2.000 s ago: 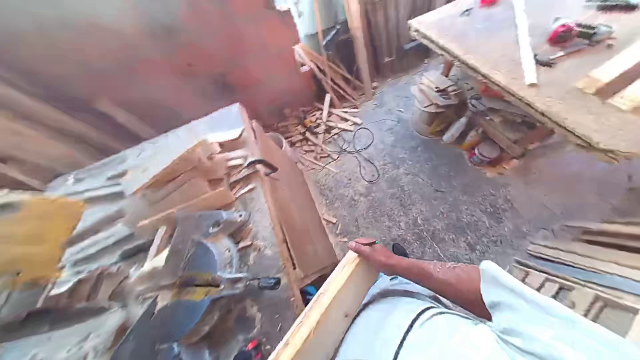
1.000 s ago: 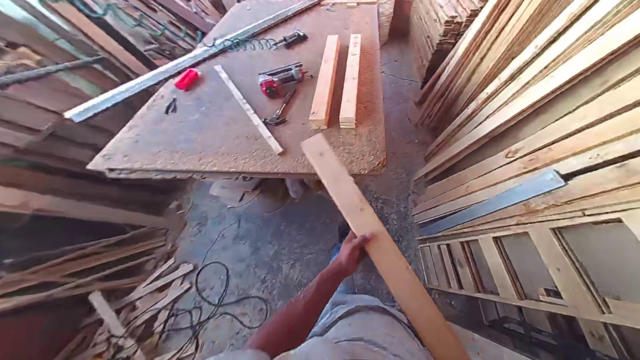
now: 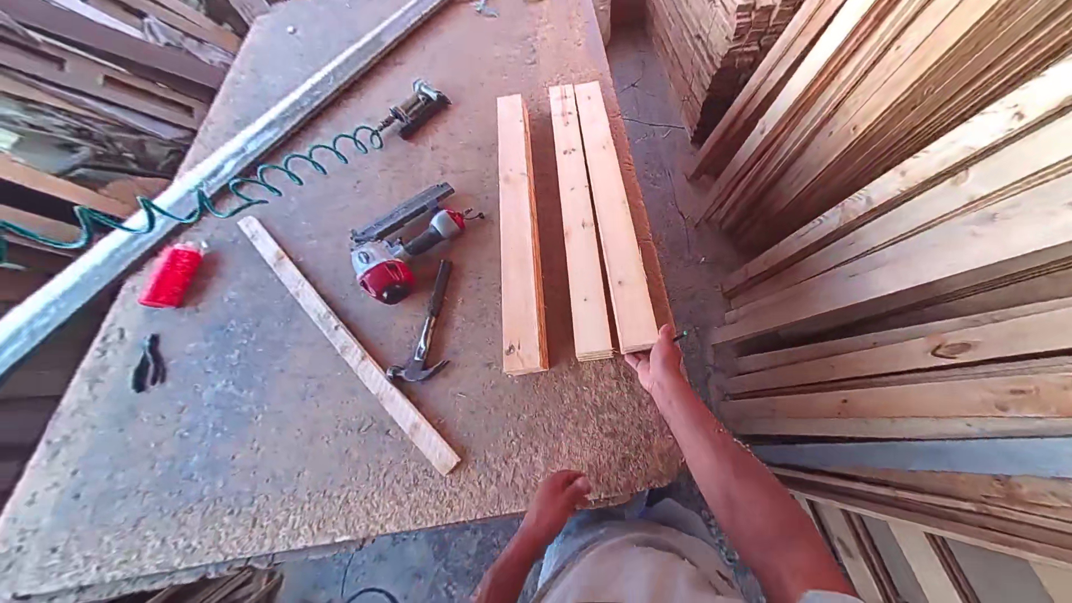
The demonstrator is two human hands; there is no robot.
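My right hand grips the near end of a pale wooden board, which lies beside a stack of boards on the particleboard tabletop. A small dark item pokes out by its fingers. A thicker stack of boards lies to the left, across a narrow gap. My left hand is at the table's near edge, fingers curled, apparently holding nothing. Further left are a claw hammer, a red and grey pneumatic nailer, a thin wood strip, dark pliers and a red spool.
A long metal bar crosses the tabletop's far left. A green coiled air hose ends in a fitting on the table. Planks lean densely along the right, with stacked wood at the far right corner.
The board that was held in the air one second ago now rests on the table beside the stacks, its near end in my right hand. The view has turned toward the tabletop.
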